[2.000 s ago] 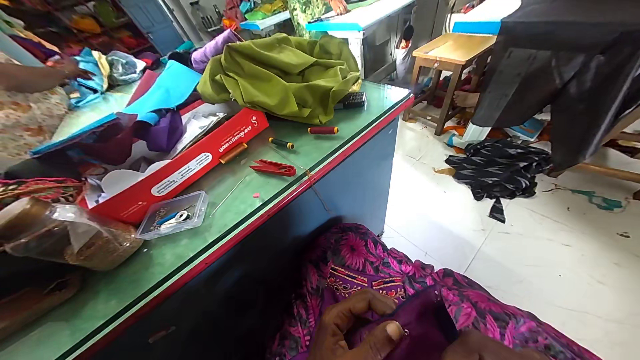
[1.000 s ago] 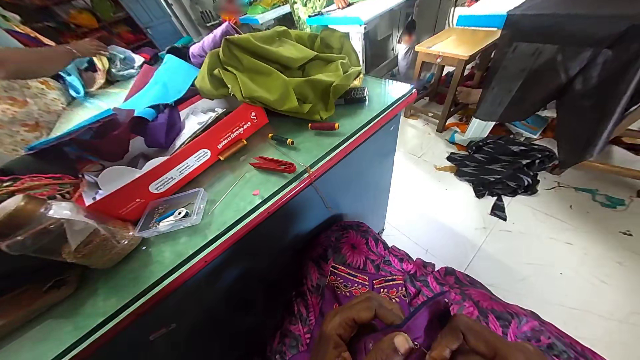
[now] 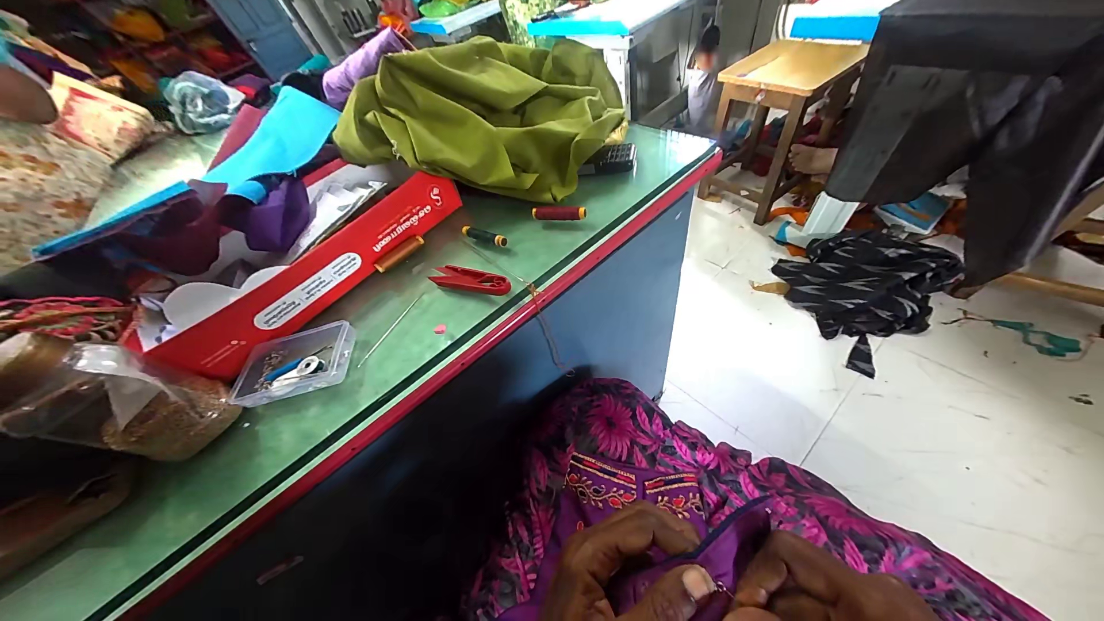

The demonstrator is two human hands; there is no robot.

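Observation:
Low in the view, my left hand (image 3: 625,561) pinches a purple cloth garment piece (image 3: 733,543) with a dark edge, its thumb on top. My right hand (image 3: 802,578) is closed at the same edge, fingertips close to the left thumb; a tiny shiny point shows between them, too small to name. Gold and red embroidery (image 3: 634,487) decorates the purple cloth behind my fingers. Beneath lies pink and black floral fabric (image 3: 612,423) over my lap. On the glass-topped table (image 3: 405,345) beside me rest red thread snips (image 3: 470,279), a maroon thread spool (image 3: 559,213) and a dark green spool (image 3: 485,236).
A red box (image 3: 302,285) of cloth and papers, a small clear plastic case (image 3: 293,362), a plastic jar (image 3: 129,405) and olive green fabric (image 3: 492,112) stand on the table. Black patterned cloth (image 3: 867,285) lies on the floor near a wooden stool (image 3: 793,69). Another person's arm shows at far left.
My right hand, low and partly out of view two seconds ago, has come up against the purple cloth at my left hand. The other person's arm has moved left, mostly out of view.

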